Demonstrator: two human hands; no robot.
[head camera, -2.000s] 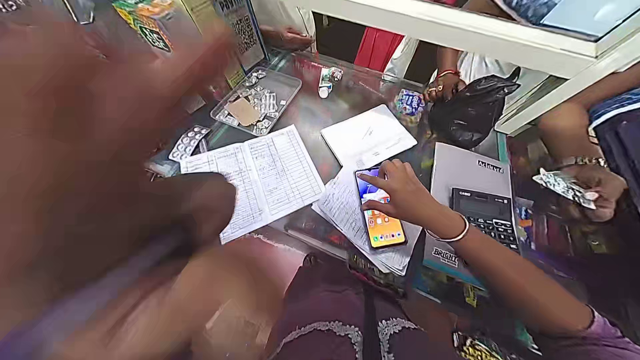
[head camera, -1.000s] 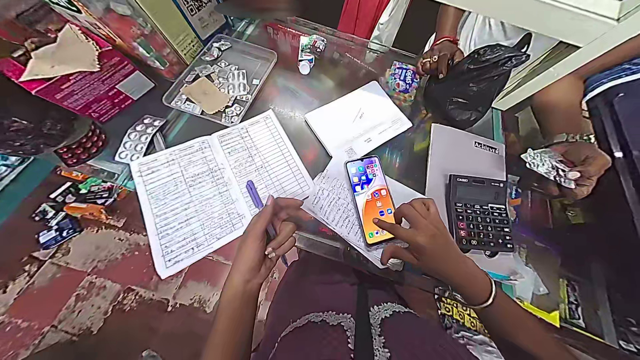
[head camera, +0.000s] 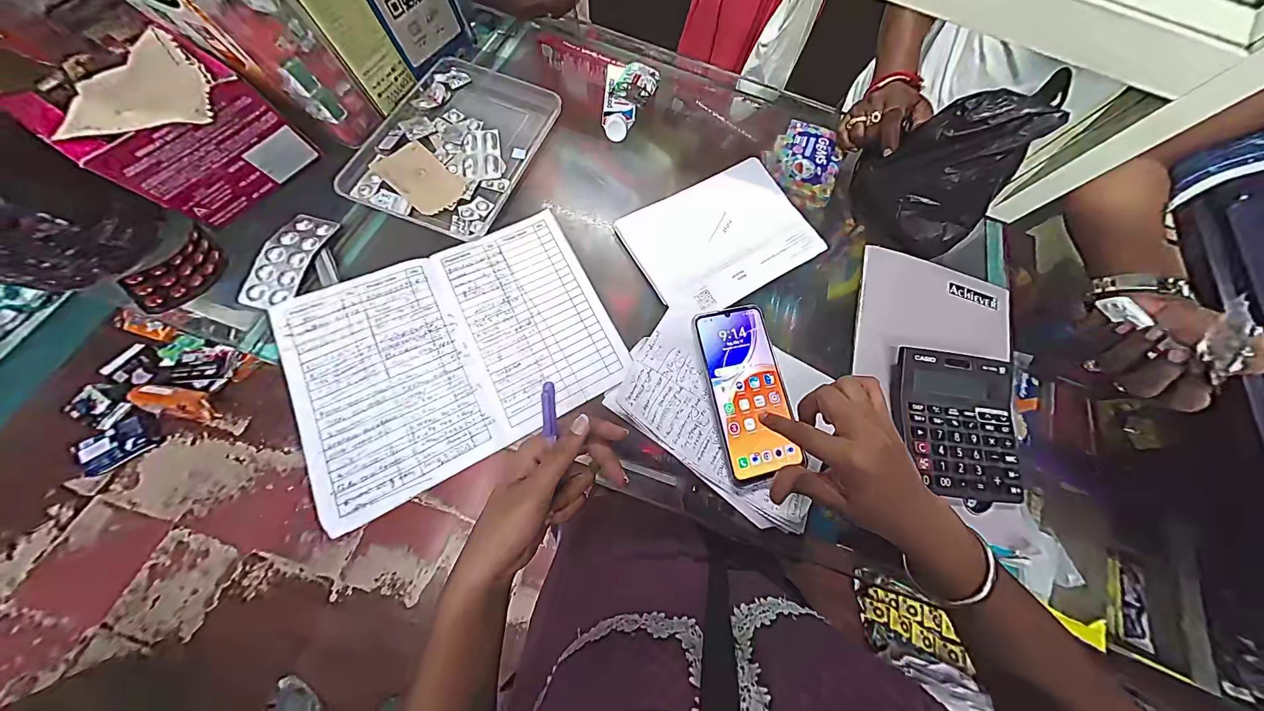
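Observation:
My left hand (head camera: 543, 484) holds a purple pen (head camera: 549, 410) upright between thumb and fingers, by the lower right edge of an open ruled notebook (head camera: 395, 365) filled with handwriting. A lit smartphone (head camera: 748, 390) lies on loose handwritten papers (head camera: 681, 405), showing its home screen. My right hand (head camera: 859, 454), with a metal bangle at the wrist, reaches over the phone's lower right; its index fingertip is at the screen, though contact cannot be told. Right of that hand, a Casio calculator (head camera: 958, 420) rests on a grey notebook (head camera: 928, 281). A white booklet (head camera: 721, 232) lies beyond the phone.
On the glass counter (head camera: 583, 188) are a plastic tray (head camera: 533, 99) of cut blister strips, a tablet blister pack (head camera: 288, 259), a small tube (head camera: 619, 109) and a Gems packet (head camera: 812, 158). One person's hand touches a black plastic bag (head camera: 948, 168). Another person's hand (head camera: 1165, 355) holds crumpled foil at right.
Two seconds ago a large blurred hand filled the left of the view; now my left hand is low beside the notebook with the pen. My right hand stays at the phone.

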